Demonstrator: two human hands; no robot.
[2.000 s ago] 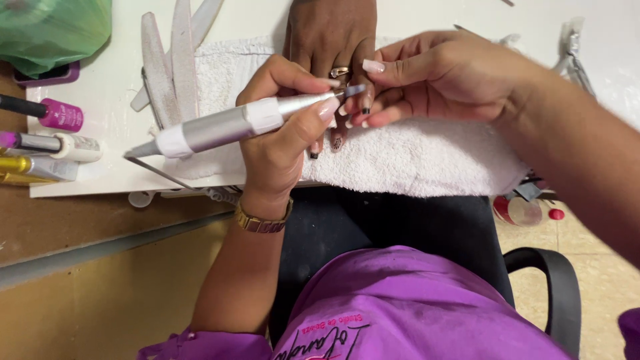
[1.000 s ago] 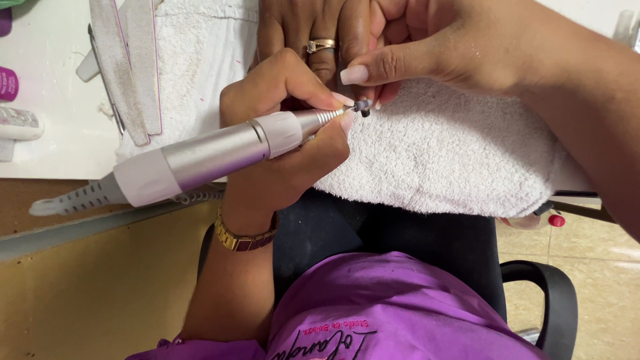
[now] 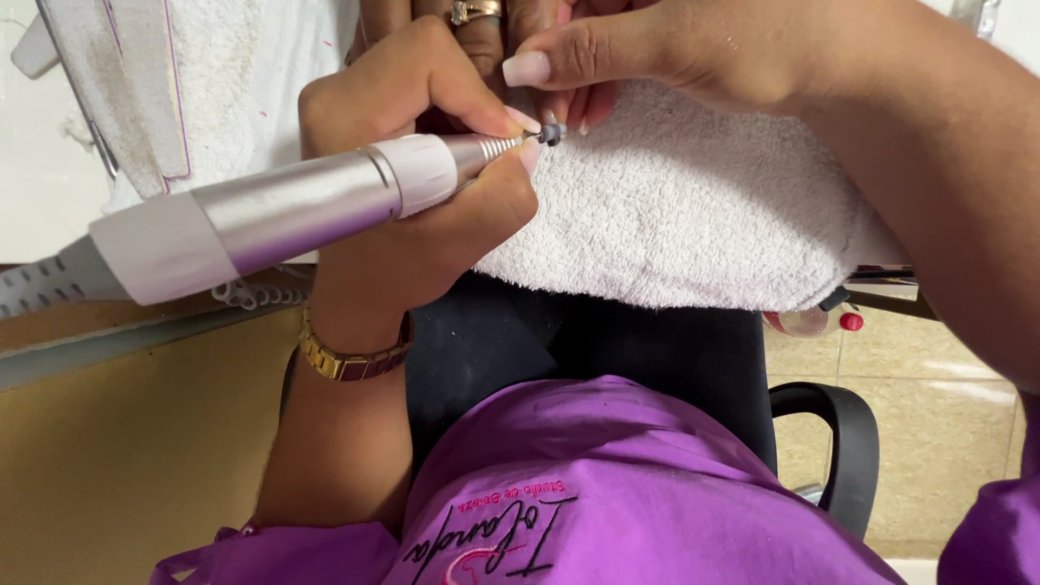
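My left hand (image 3: 414,195) grips an electric nail drill (image 3: 301,203) near its front, with a gold watch on the wrist. The drill's bit (image 3: 552,134) is at a fingertip of another person's hand (image 3: 483,49), which wears a gold ring (image 3: 475,10) with a stone. My right hand (image 3: 650,61) holds that person's finger from the right, thumb above and fingers partly hidden behind it. Below both hands lies a white terry towel (image 3: 682,219). Whether the bit touches the nail cannot be told.
Nail files (image 3: 142,89) lie on the towel and white table at upper left. A coiled cord (image 3: 260,294) hangs by the table edge. At right are a chair armrest (image 3: 853,455) and a bottle with a red cap (image 3: 851,322) on the tiled floor.
Since two seconds ago, the drill has swung to a different angle beside the finger. Both hands keep their hold. The view has moved closer to the hands.
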